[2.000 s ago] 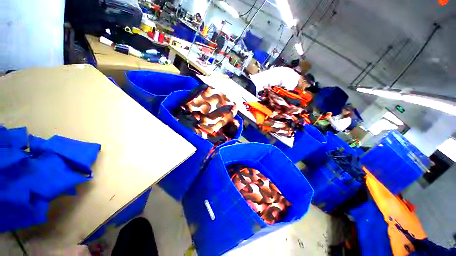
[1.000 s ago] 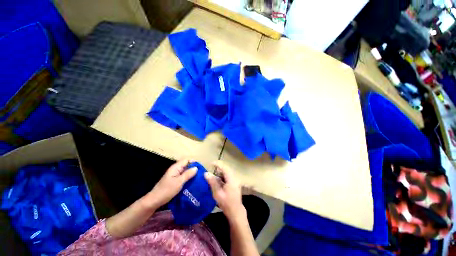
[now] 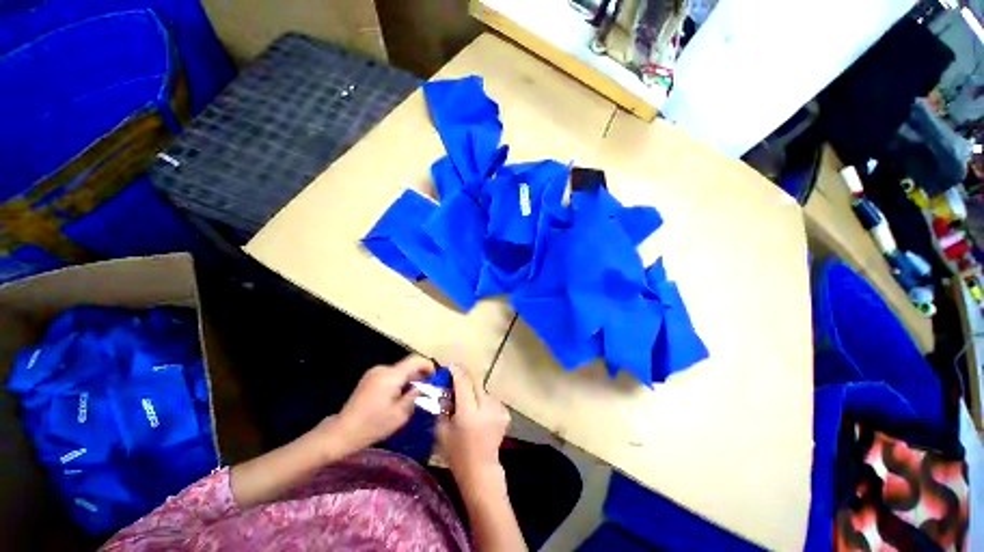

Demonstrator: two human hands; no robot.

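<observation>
A blue fabric panel [image 3: 440, 377] is bunched between my two hands at the table's near edge; most of it is hidden by the fingers. My left hand [image 3: 380, 403] pinches it from the left. My right hand [image 3: 473, 421] is closed close beside it, around what looks like thread snips [image 3: 431, 396], with pale silver blades pointing left across the panel. A loose pile of blue panels [image 3: 588, 270] lies on the tan table [image 3: 712, 431], one showing white lettering.
A cardboard carton [image 3: 205, 377] of blue panels stands at lower left. A dark plastic crate [image 3: 281, 129] is left of the table. A small black object [image 3: 587, 179] lies behind the pile. Blue bins, one with camouflage fabric [image 3: 906, 491], stand at right.
The panel was spread between my hands with its lettering showing; now it is bunched and mostly covered. Pale blades now show between the fingers. The view has shifted slightly.
</observation>
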